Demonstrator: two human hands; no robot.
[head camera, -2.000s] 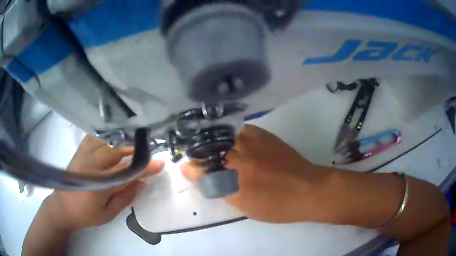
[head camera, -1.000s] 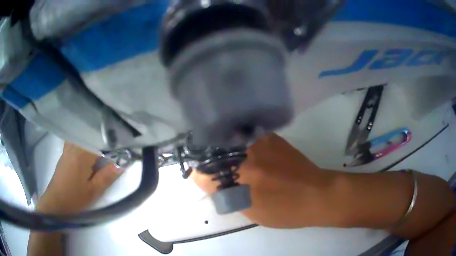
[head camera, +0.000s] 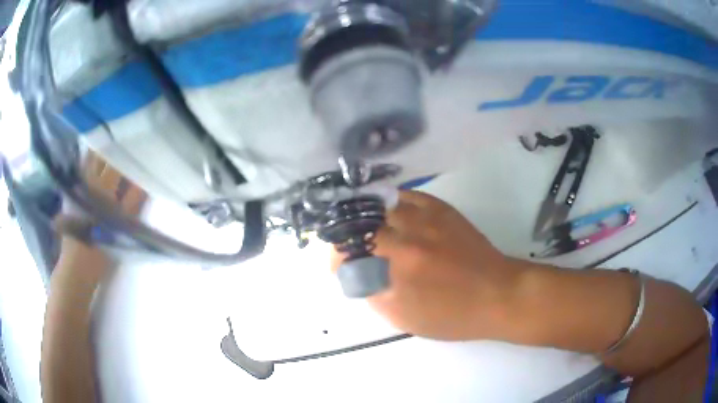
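The white sewing machine head with a blue stripe fills the top. Its thread tension assembly hangs in front of the needle area and hides the fingers of my right hand. That hand lies on the machine bed, palm down; I cannot tell what is under its fingers. My left hand is at the far left, partly hidden behind the machine head and a curved metal bar. Its fingers are blurred. The lit area between the hands glares white, so no cloth edge can be made out.
Thread snips with blue and pink handles and black scissors lie on the bed, right of the machine. A dark slot edge and a grey oval piece show at the front of the bed.
My left hand has moved away from the needle area, further left and back. My right hand has stayed near the needle area. The view has shifted slightly.
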